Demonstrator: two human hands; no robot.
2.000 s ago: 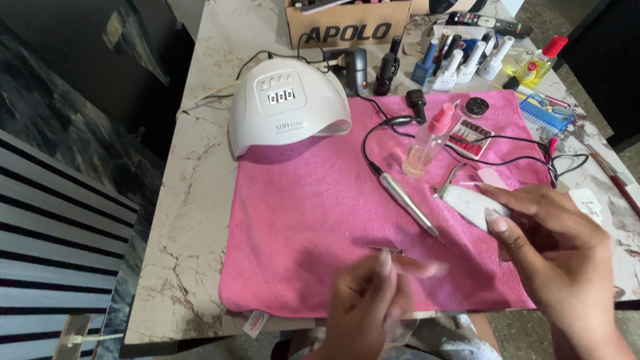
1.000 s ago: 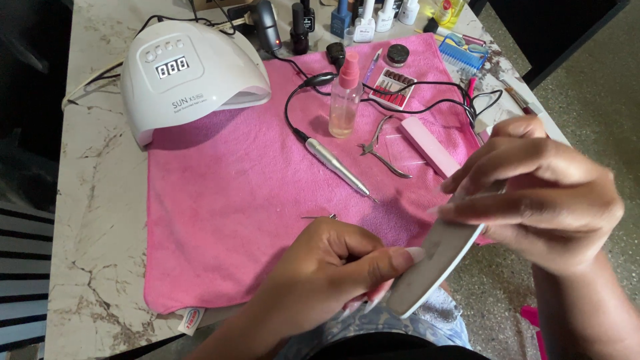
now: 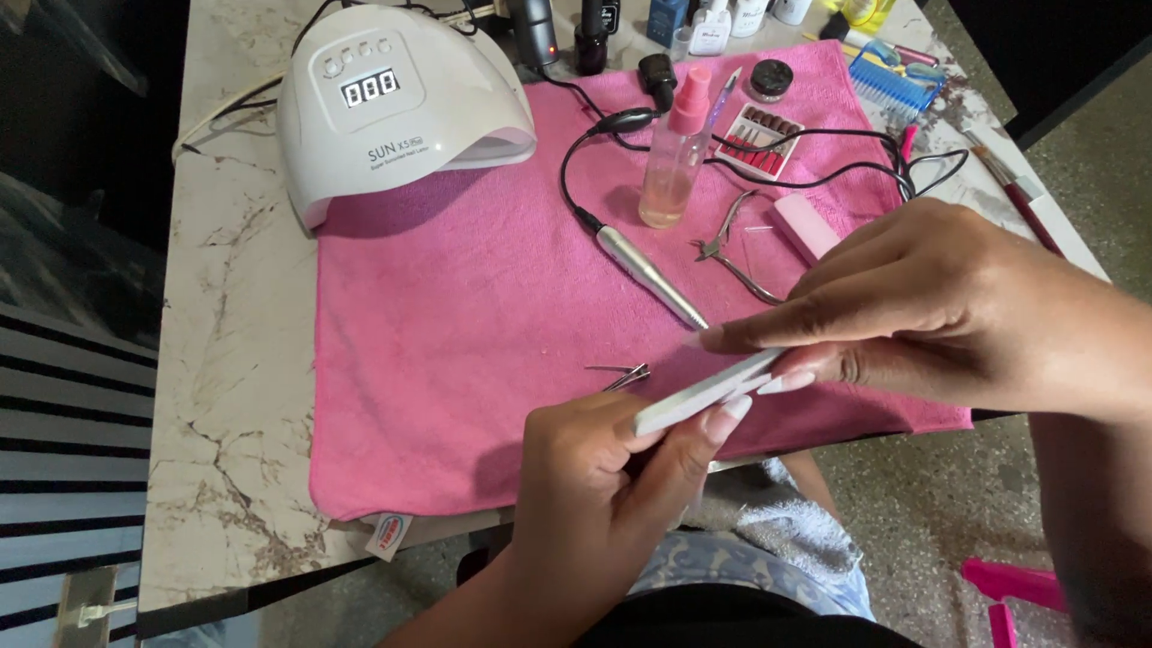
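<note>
My right hand (image 3: 909,306) grips the far end of a white nail file (image 3: 702,393) between thumb and fingers. The file lies slanted across the fingers of my left hand (image 3: 612,486), whose thumb nail is beside its edge. My left fingers are curled and partly hidden; whether they hold the file too, I cannot tell. Just beyond the hands, on a pink towel (image 3: 432,360), lie a nail clipper (image 3: 628,375) and a silver electric nail drill handpiece (image 3: 650,276). Metal cuticle nippers (image 3: 715,247) and a pink block (image 3: 805,229) rest close to my right hand.
A white nail lamp (image 3: 396,108) stands at the back left. A pink-capped spray bottle (image 3: 675,153) stands on the towel near a drill bit case (image 3: 759,141), a small jar (image 3: 771,79) and black cables. Polish bottles (image 3: 711,27), a blue brush (image 3: 895,85) and thin brushes (image 3: 1017,189) line the far side.
Two seconds ago my hands were apart, with the file in my right hand. They came together by one second ago. The file now lies flatter across my left fingers. The view has shifted.
</note>
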